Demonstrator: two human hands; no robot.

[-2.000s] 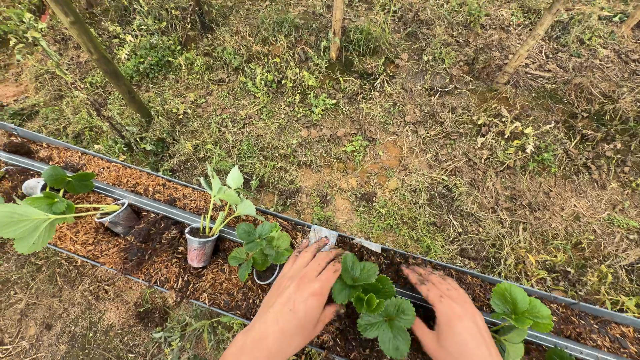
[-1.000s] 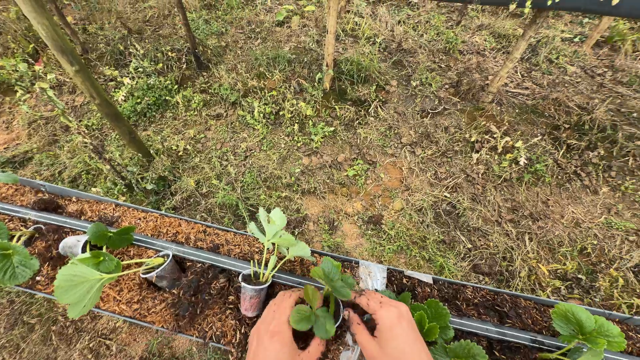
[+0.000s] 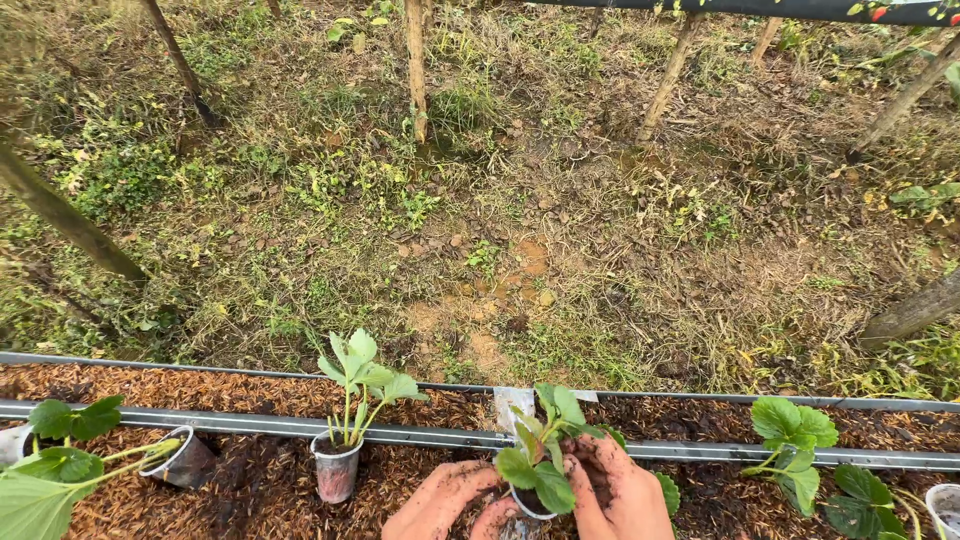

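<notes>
Both hands, with soil on the fingers, are around a small clear plastic cup [image 3: 534, 513] that holds a strawberry seedling [image 3: 546, 457]. My left hand [image 3: 450, 501] is at the cup's left side, its fingers curled near the rim; whether it grips is hidden. My right hand [image 3: 616, 491] is at the right, its fingers bent at the seedling's base and partly hidden by leaves. To the left, a potted strawberry seedling [image 3: 364, 382] stands upright in a plastic cup [image 3: 337, 470].
A long trough holds brown husk substrate [image 3: 247, 469], with a grey drip pipe [image 3: 247, 425] along it. A tipped cup [image 3: 187, 459] lies left. More strawberry plants [image 3: 795, 435] and a white cup [image 3: 946, 506] are at the right. Wooden stakes [image 3: 417, 71] stand beyond, over weedy ground.
Two seconds ago my hands were apart around a plant in the trough; now they are together at a cupped seedling to its left. The view has tilted up somewhat.
</notes>
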